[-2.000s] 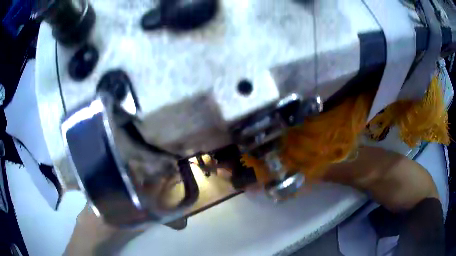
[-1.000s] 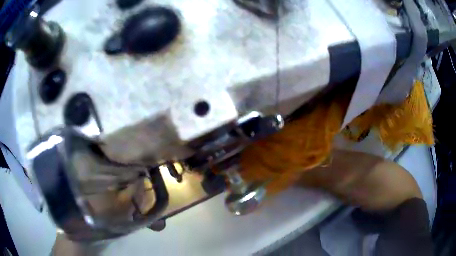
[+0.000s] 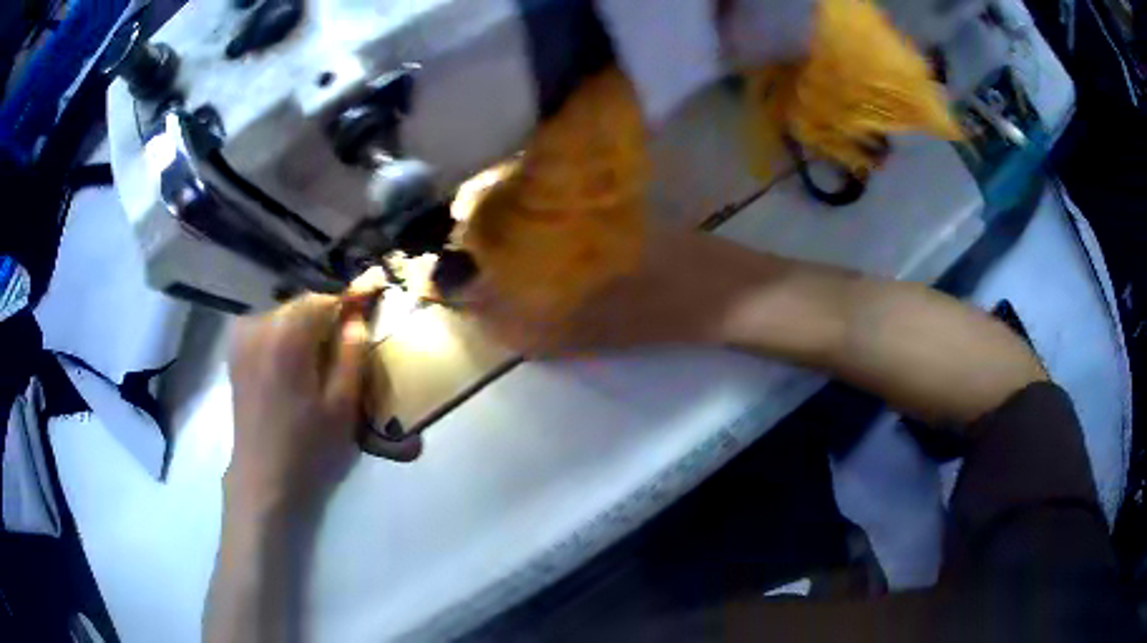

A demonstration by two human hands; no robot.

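The off-white sewing machine head (image 3: 428, 101) stands in front of me with its lamp glowing at the needle area. My left hand (image 3: 296, 377) is at the left of the needle area, blurred, its fingers at the lit presser foot (image 3: 400, 274). My right hand (image 3: 579, 308) is at the right of the needle, partly behind the orange thread tassel (image 3: 572, 189). Whether either hand holds anything cannot be told. The yellowish bed plate (image 3: 434, 358) lies between the hands, lit by the lamp.
A second orange tassel (image 3: 868, 88) hangs at the upper right. Pale panels with dark edges (image 3: 107, 415) lie at the left. A tape measure strip (image 3: 629, 502) runs along the table's front edge. A teal box (image 3: 1013, 182) is at the table's right end.
The view has shifted, so the machine head sits higher and more of the bed shows. My left hand has come out from behind the head to the needle area. My right forearm shows more fully.
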